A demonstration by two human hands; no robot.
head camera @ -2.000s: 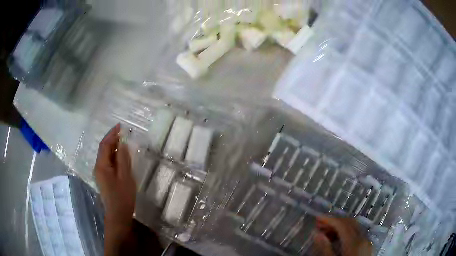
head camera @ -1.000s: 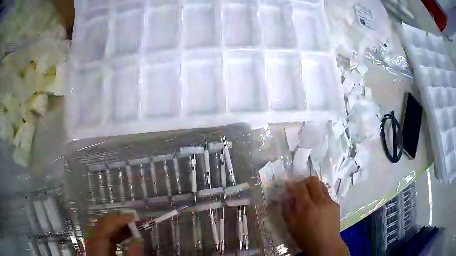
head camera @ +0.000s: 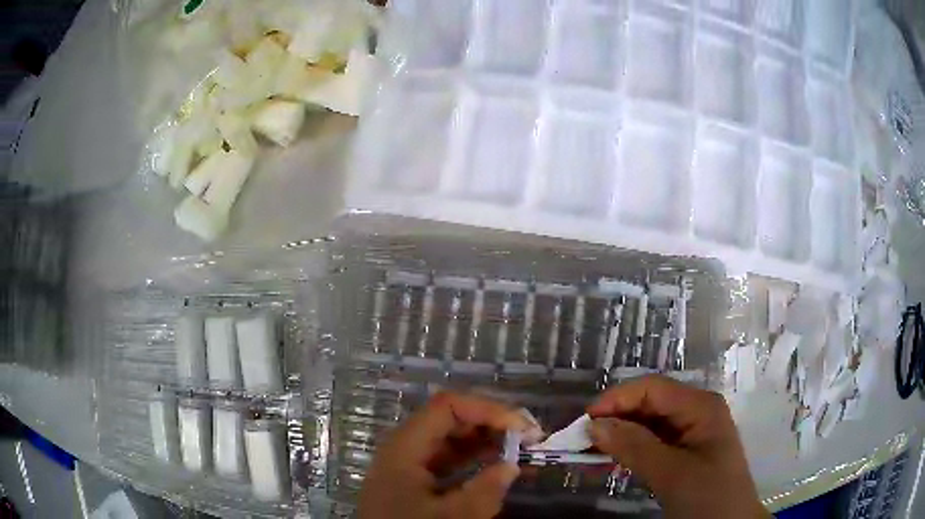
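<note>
My left hand holds a slim rod-like part with a white end piece, at the lower middle over the clear parts tray. My right hand pinches a small white tab just above the rod. The tab's lower edge lies close to the rod; I cannot tell if it is stuck to it. More slim parts stand in a row in the tray behind my hands. My hands hide part of the front row.
A clear tray with white blocks lies left. A white compartment tray lies behind. Cream foam pieces are in clear plastic at the back left. White paper scraps and a black loop are at the right.
My right hand has moved left from the paper scraps to meet my left hand and now pinches the white tab. The view has shifted left, showing the block tray.
</note>
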